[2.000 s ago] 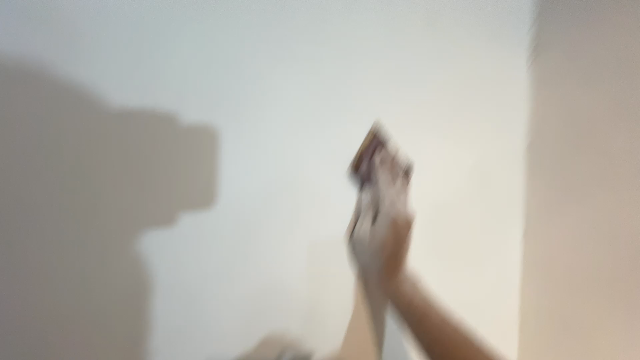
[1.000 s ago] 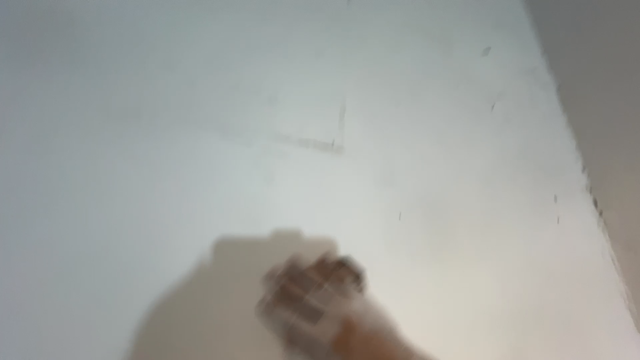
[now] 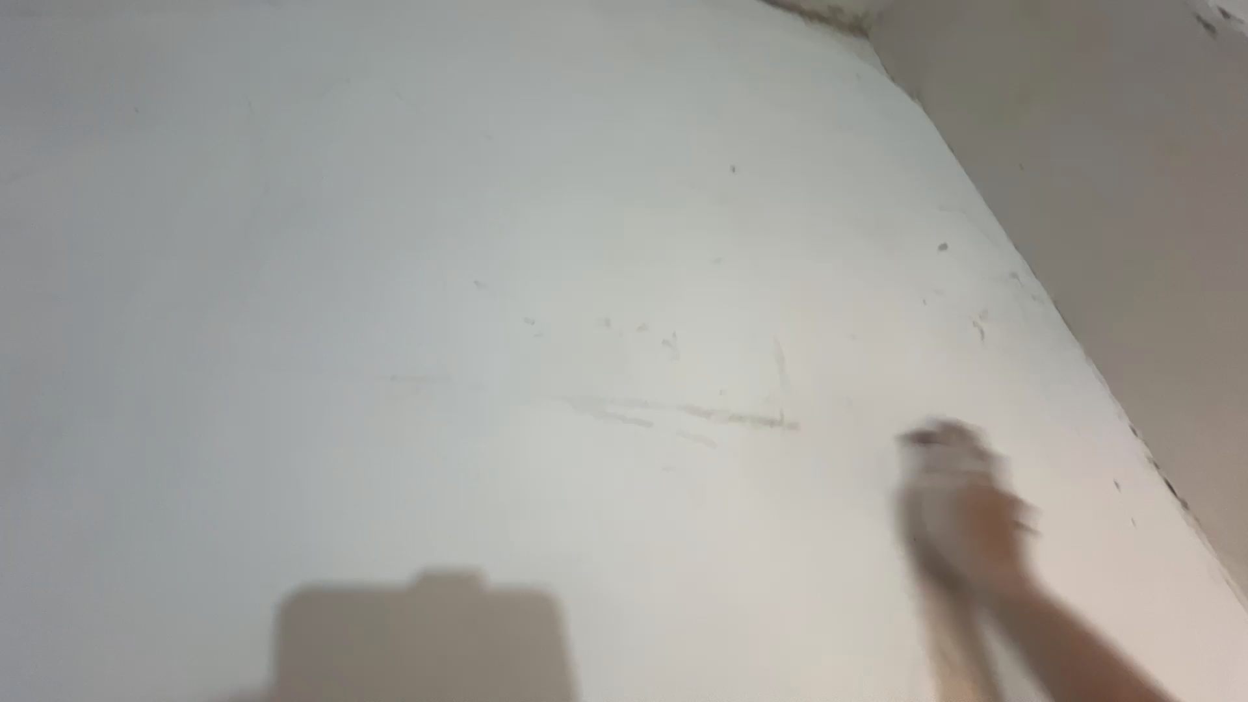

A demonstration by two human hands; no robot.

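My right hand (image 3: 970, 517), blurred by motion and dusted with white, is against or close to the white wall (image 3: 390, 468) at the lower right. Its fingers are bent around something small, too blurred to name, with a dark edge showing near the fingertips. The forearm comes in from the bottom right corner, and a shadow lies along the hand's left side. Left of the hand the wall bears faint greyish scratch lines (image 3: 741, 419) and several small chips. My left hand is out of view.
A greyer adjoining wall (image 3: 1121, 195) meets the white one along a slanting, chipped corner edge at the right. Dark crumbling marks (image 3: 829, 18) run along the joint at the top. A boxy shadow (image 3: 429, 643) falls on the wall at the bottom.
My right hand has moved rightward across the wall from the lower middle, where it was one second ago. The view has tilted up since the oldest frame, showing the upper corner.
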